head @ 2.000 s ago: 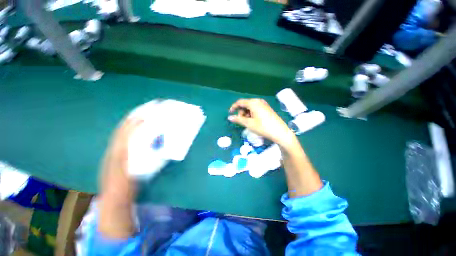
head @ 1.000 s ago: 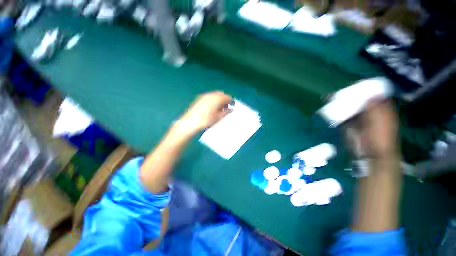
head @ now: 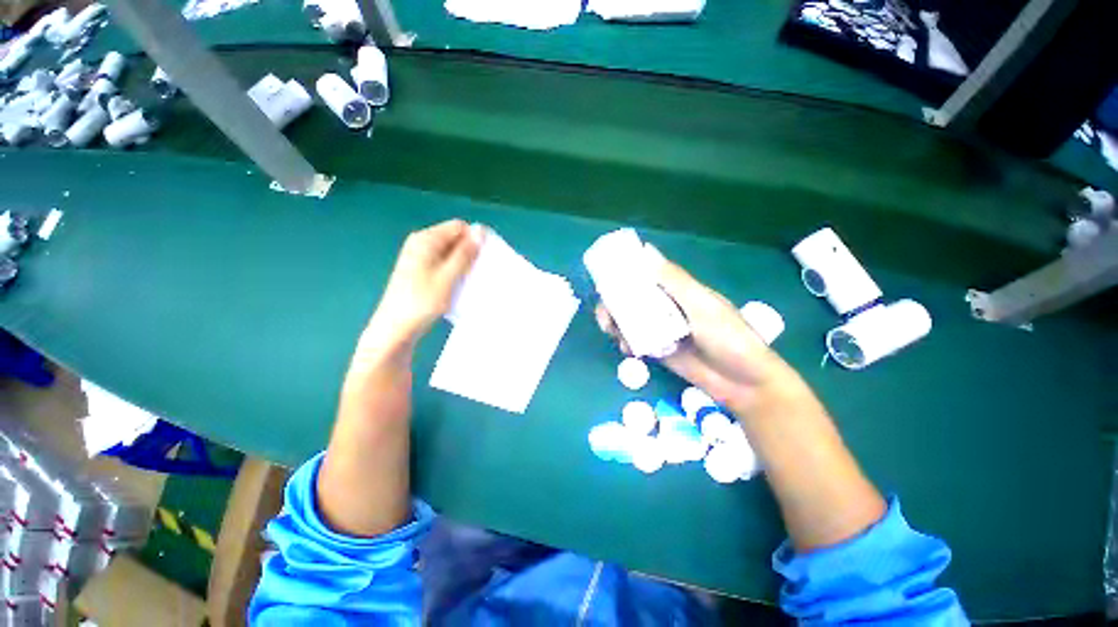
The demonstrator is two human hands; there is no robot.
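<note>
My right hand (head: pixel 707 321) holds a white cylindrical unit (head: pixel 636 294) above the green bench, tilted. My left hand (head: pixel 432 270) pinches the upper left corner of a white sheet (head: pixel 497 263), lifted over a stack of white sheets (head: pixel 500 358) on the bench. Small round white and blue discs (head: pixel 649 437) lie in a loose pile in front of me, below my right hand. Part of another white unit (head: pixel 761 322) shows behind my right wrist.
Two white units (head: pixel 879 333) lie to the right. Grey uprights (head: pixel 227 104) stand at left and right on the bench. Many units (head: pixel 76 104) lie at far left. A black tray (head: pixel 878 47) is across the bench. Stacked white packs (head: pixel 49 539) and an open carton (head: pixel 240 527) are at lower left.
My right hand has moved inward from the right and now holds a cylindrical unit over the bench. My left hand has lifted a sheet at its corner. The view has turned.
</note>
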